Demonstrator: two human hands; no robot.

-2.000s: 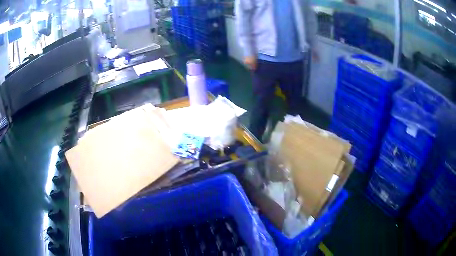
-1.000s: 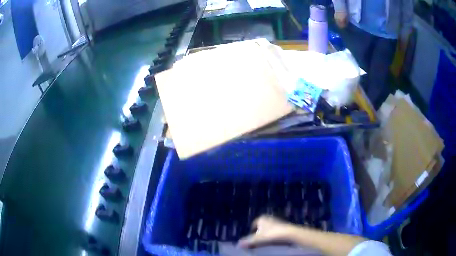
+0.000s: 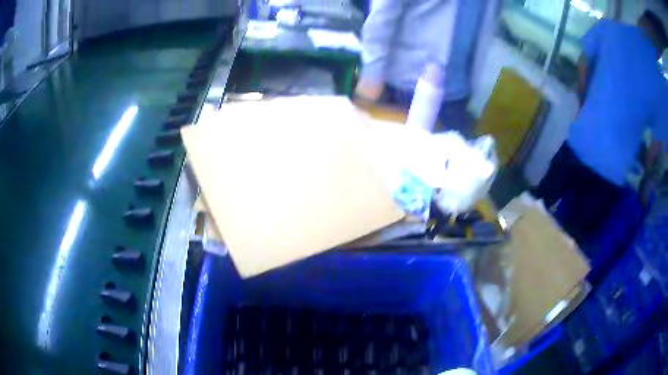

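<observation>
The blue plastic crate (image 3: 337, 275) stands at the bottom centre with rows of black moulded parts (image 3: 322, 340) inside; the bottom frame edge cuts it off. More black moulded parts (image 3: 128, 256) stand in a spaced row on the dark green conveyor belt (image 3: 66, 154), along its metal side rail (image 3: 172, 271). Neither of my hands is in view. A small white patch, perhaps a sleeve, shows at the bottom edge over the crate's right side.
A tan cardboard sheet (image 3: 293, 176) lies beyond the crate, beside a light blue packet (image 3: 414, 196), white wrap (image 3: 465, 172) and a pale lilac bottle (image 3: 426, 99). Waste cardboard (image 3: 542, 271) stands at right. One person stands behind the bottle, another in blue at right.
The view has shifted. The hand that reached into the crate one second ago has left the picture. A person in blue now shows at the right.
</observation>
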